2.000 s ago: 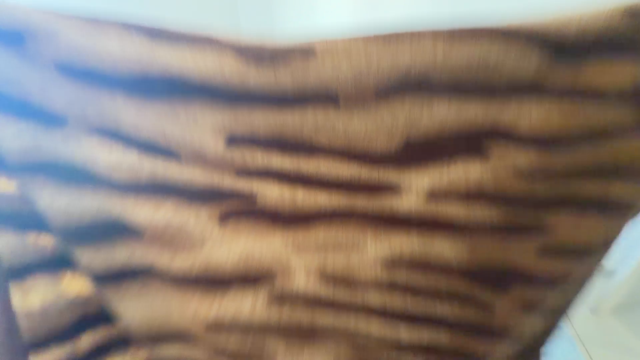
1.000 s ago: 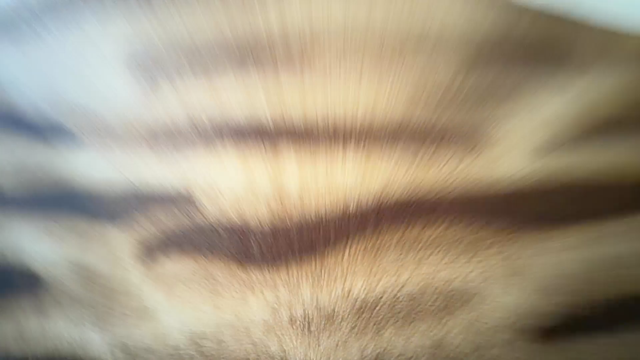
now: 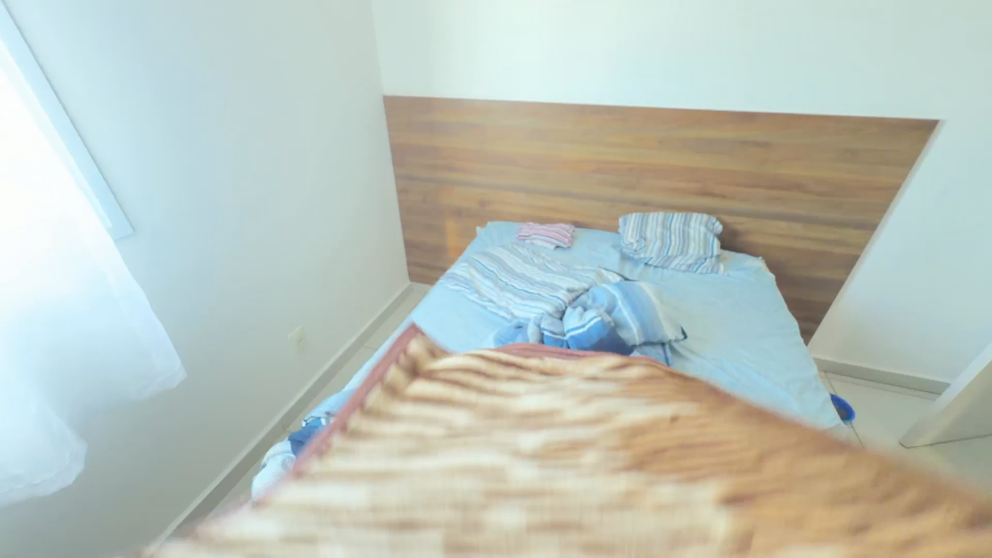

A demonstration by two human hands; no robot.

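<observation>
A tan and brown striped blanket (image 3: 542, 449) with a reddish edge spreads across the lower part of the view, close to the camera, hiding the near part of the bed. Neither my left hand nor my right hand is visible. Beyond the blanket, the bed's light blue sheet (image 3: 744, 325) shows. On it lie a crumpled blue and white cloth (image 3: 620, 314), a striped cloth (image 3: 519, 279), a small pink striped pillow or folded cloth (image 3: 546, 234) and a striped pillow (image 3: 671, 240).
A wooden headboard panel (image 3: 659, 170) is behind the bed. White curtain (image 3: 70, 333) hangs at left. Blue and white fabric (image 3: 275, 465) lies by the bed's left side. A blue round container (image 3: 842, 408) sits on the floor at right, near a white panel edge (image 3: 949, 411).
The striped blanket filled nearly the whole view before; it now lies lower, and the bed and headboard show beyond it. The view has also shifted.
</observation>
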